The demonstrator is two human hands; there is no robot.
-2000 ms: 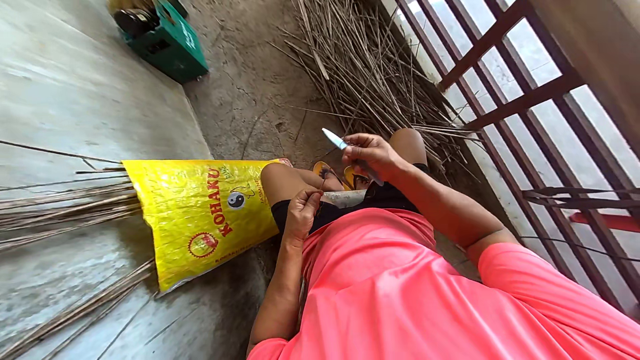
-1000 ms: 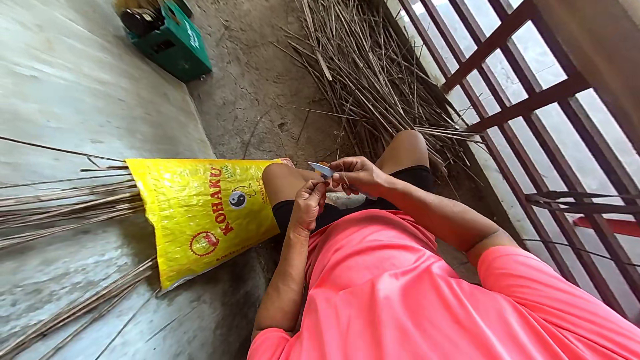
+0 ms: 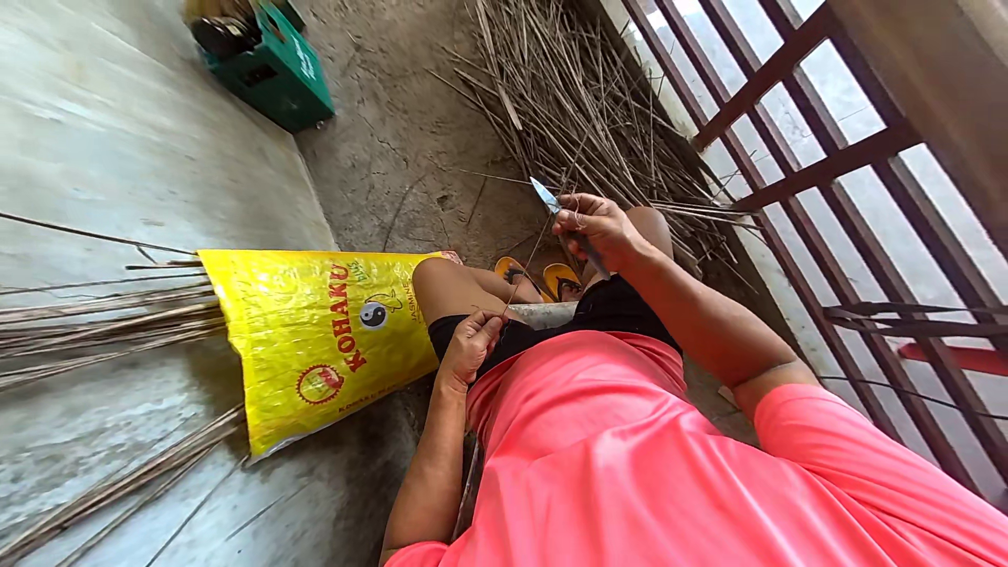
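My right hand (image 3: pixel 594 228) is closed around a knife (image 3: pixel 545 194), its pale blade pointing up and left past the fingers. Over my lap, my left hand (image 3: pixel 472 346) pinches the lower end of a thin brown strand (image 3: pixel 529 266). The strand slants up toward the knife and right hand; whether the blade touches it cannot be told. Left of my left hand, a yellow printed sack (image 3: pixel 331 339) lies beside my thigh, with long dry sticks (image 3: pixel 102 315) beyond its far edge.
A heap of dry thin sticks (image 3: pixel 583 102) lies on the floor ahead, beside a brown metal grille (image 3: pixel 843 165). A green plastic crate (image 3: pixel 276 71) stands by the wall at upper left. Orange sandals (image 3: pixel 561 279) are on my feet.
A second ago both hands were together with the blade between them. Now my right hand has moved up and away from the left, and the thin strand shows between them.
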